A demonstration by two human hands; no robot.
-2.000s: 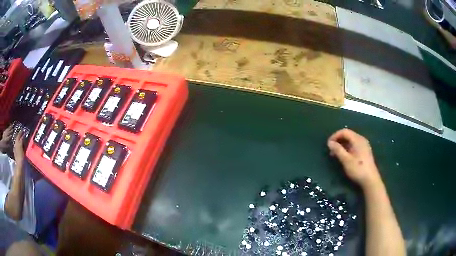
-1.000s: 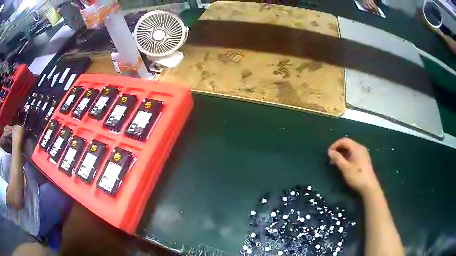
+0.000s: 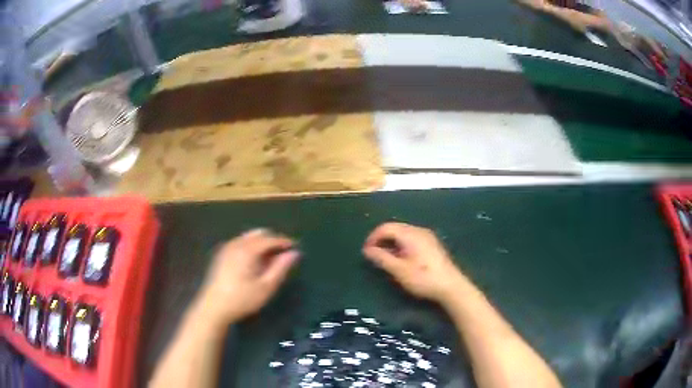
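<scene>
A heap of small loose black and white parts lies on the dark green bench top at the bottom centre. My left hand is above the bench, up and left of the heap, blurred, thumb and fingers bent close together. My right hand is up and right of the heap, fingers curled in with thumb against them. Whether either hand holds a small part cannot be told. A red tray at the left holds two rows of black units with white labels.
A stained tan board and a pale grey board lie beyond the hands. A small white fan stands at the back left. Another red tray is cut off at the right edge. A person's arm shows across the bench.
The view has swung right, so the left tray, fan and boards sit further left. My left hand has come into view. The neighbour at the left is out of view. A red tray shows at the right.
</scene>
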